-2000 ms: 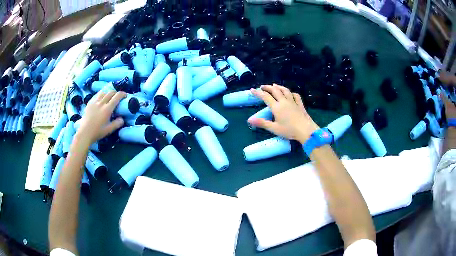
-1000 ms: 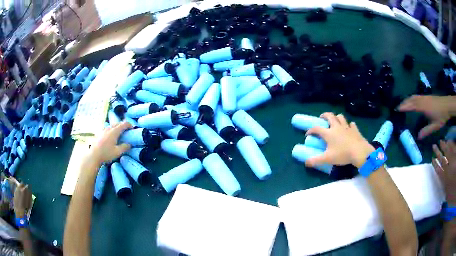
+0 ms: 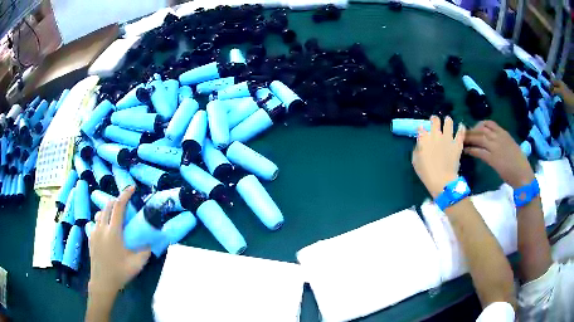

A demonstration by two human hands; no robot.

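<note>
My left hand is at the lower left, its fingers and thumb around a blurred blue body with a dark end. Many blue bodies with black ends lie heaped in front of and beside it. My right hand, with a blue wristband, is at the right, back up and fingers extended. Its fingers cover the right end of a single blue body; whether they grip it is hidden. Black caps lie in a dark heap beyond.
Another person's hand, also with a blue wristband, is against my right hand's fingertips. White pads line the near table edge. A printed sheet lies left of the heap. More blue bodies lie at far left and far right.
My left hand has moved down and holds a blurred body. My right hand has moved away from the near bodies, farther up the table. The other person's hand has come beside it.
</note>
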